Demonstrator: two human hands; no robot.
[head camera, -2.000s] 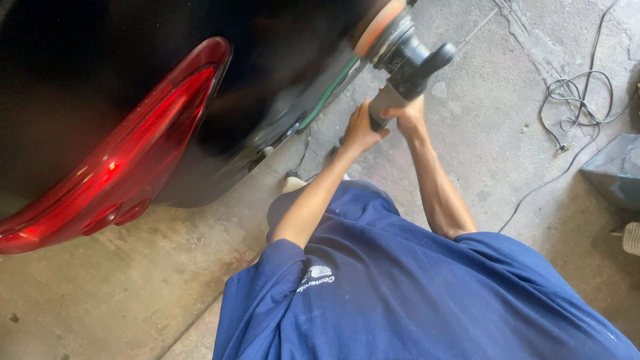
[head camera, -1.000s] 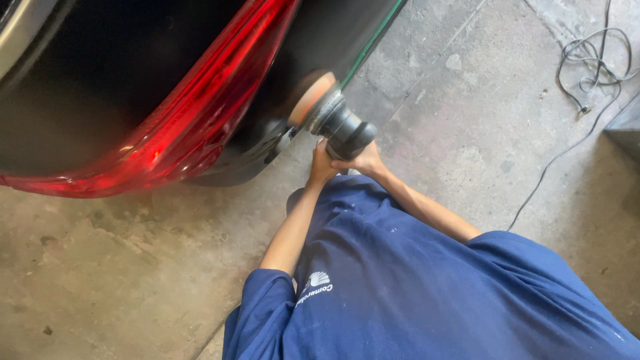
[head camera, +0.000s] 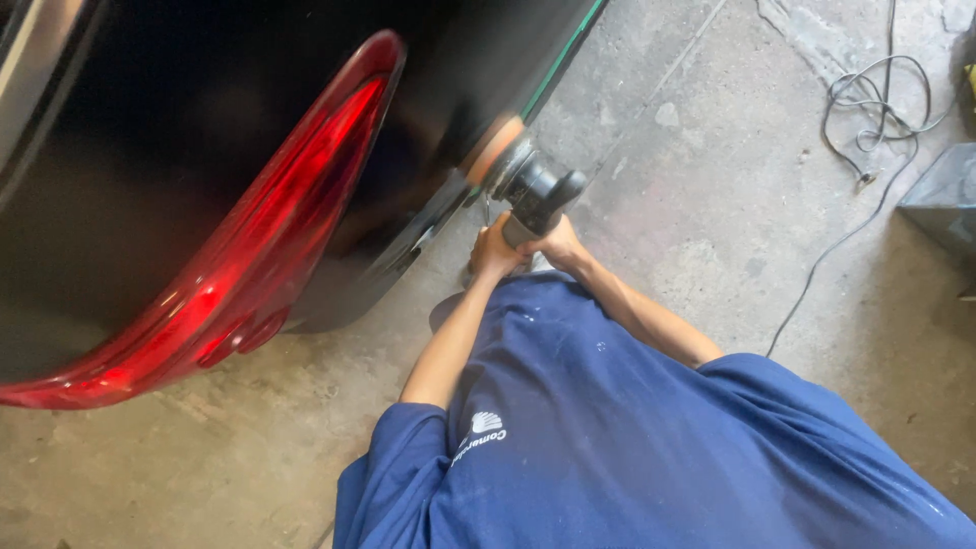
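A black power polisher (head camera: 534, 183) with an orange foam pad (head camera: 496, 149) has its pad against the dark painted side panel of a car (head camera: 427, 114). Both of my hands are wrapped around the polisher's body, close together. My left hand (head camera: 494, 248) is on its left side and my right hand (head camera: 558, 242) on its right; some fingers are hidden behind the tool. To the left, the car's red tail light (head camera: 282, 221) runs down in a long curve. Green masking tape (head camera: 564, 61) lines the panel's edge above the pad.
A thin cable (head camera: 877, 114) lies loosely coiled on the concrete floor (head camera: 686, 191) at the right, one strand running down toward my right sleeve. A grey box-like object (head camera: 942, 183) stands at the right edge. The car's lower edge (head camera: 404, 259) curves close to my left forearm.
Two seconds ago the polisher was farther up along the car's side; it came down nearer the tail light, then moved somewhat back up. Both hands have stayed on it. The view has shifted.
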